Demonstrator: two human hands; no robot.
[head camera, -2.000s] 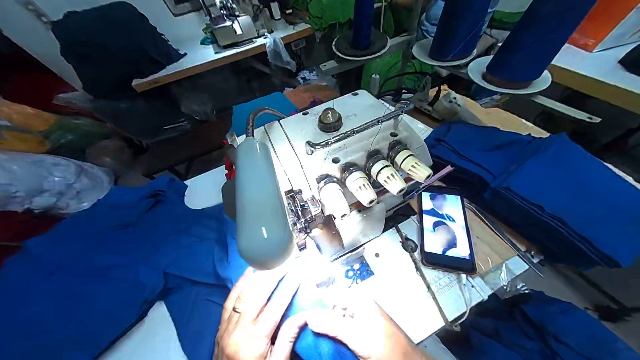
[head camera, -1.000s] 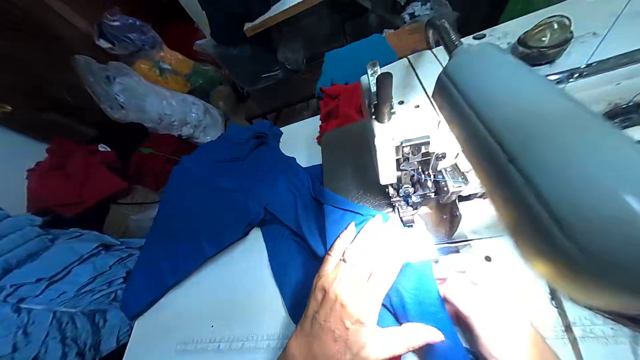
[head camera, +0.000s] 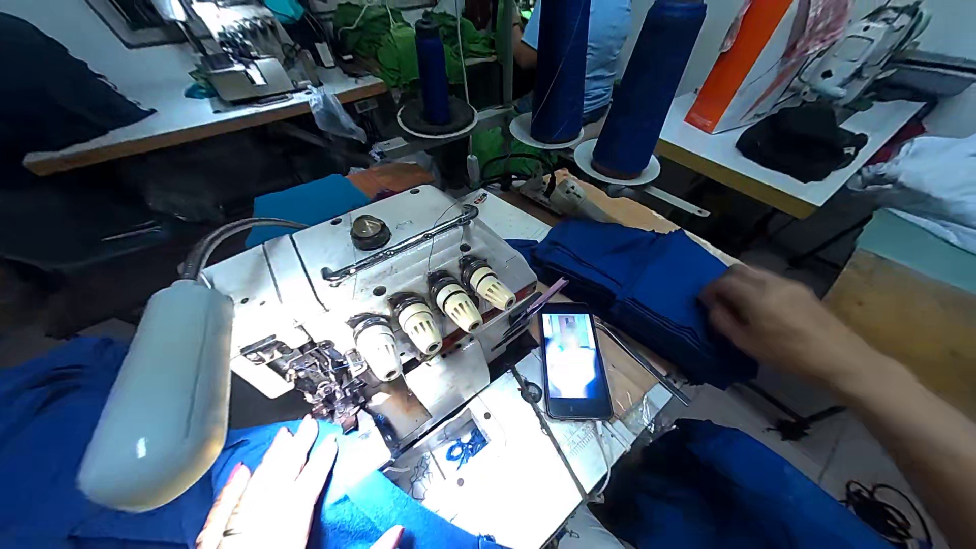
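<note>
An overlock sewing machine with several cream tension dials stands in the middle. My left hand lies flat, fingers spread, on blue fabric just in front of the presser foot area. My right hand reaches to the right end of a stack of folded blue fabric pieces; its fingertips are curled at the stack's edge, and whether they pinch a piece cannot be told. A grey lamp head hangs over the machine's left side. More blue fabric lies at the far left.
A lit phone lies right of the machine, beside a metal rod. Blue thread cones stand behind. Dark blue fabric hangs at the lower right. Another sewing machine is at the back left. A person in light blue is behind the cones.
My right hand has moved from the fabric by the needle area to the folded stack on the right. My left hand remains on the fabric. The view has swung right since one second ago.
</note>
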